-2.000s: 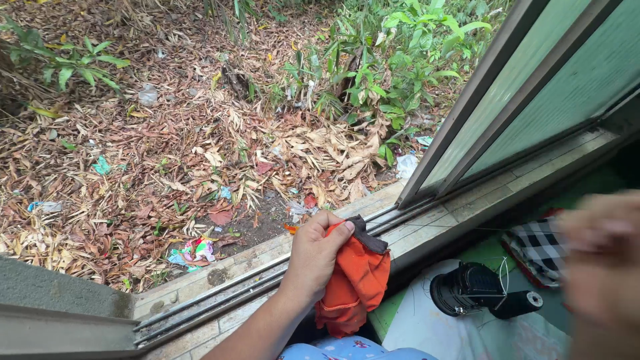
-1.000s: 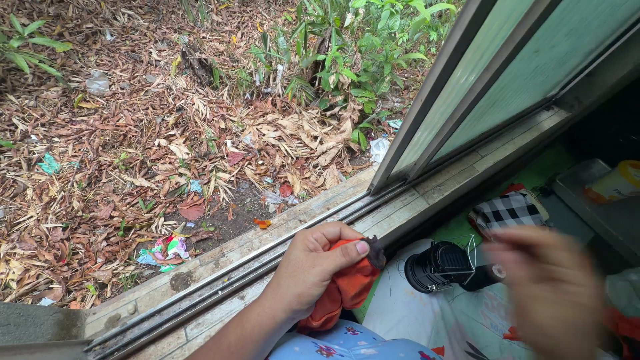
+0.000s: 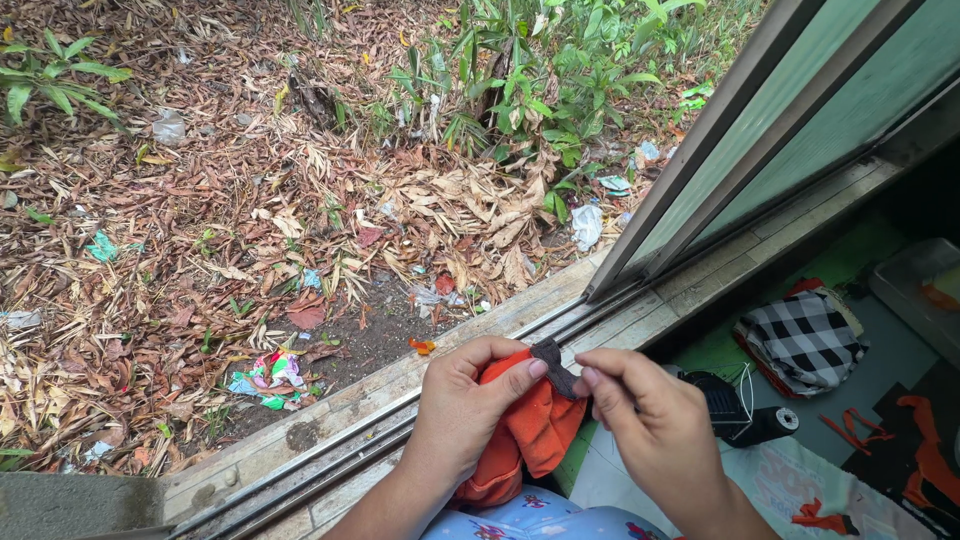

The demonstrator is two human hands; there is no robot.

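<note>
My left hand (image 3: 465, 405) grips a piece of orange fabric (image 3: 536, 427) with a dark grey edge strip (image 3: 553, 367), its thumb on top near the strip. My right hand (image 3: 652, 420) is at the strip's right end, thumb and forefinger pinched together; whether they hold the strip or a thread there cannot be told. The orange fabric hangs down over my lap, which is covered by light blue printed cloth (image 3: 536, 517). To the right of my right hand lie a black spool of thread (image 3: 769, 426) and a black device with a white cord (image 3: 716, 401).
A windowsill with a metal sliding track (image 3: 360, 442) runs diagonally before me, with a sliding glass pane (image 3: 795, 150) at right. Leaf litter (image 3: 225, 195) lies outside. At right are folded black-and-white checked cloth (image 3: 802, 341), orange scraps (image 3: 934, 457), a plastic container (image 3: 911, 277) and printed pale cloth (image 3: 802, 480).
My right hand has come in from the right to the grey strip in my left hand. An orange scrap on the sill's outer edge, seen one second ago, is absent from the oldest frame.
</note>
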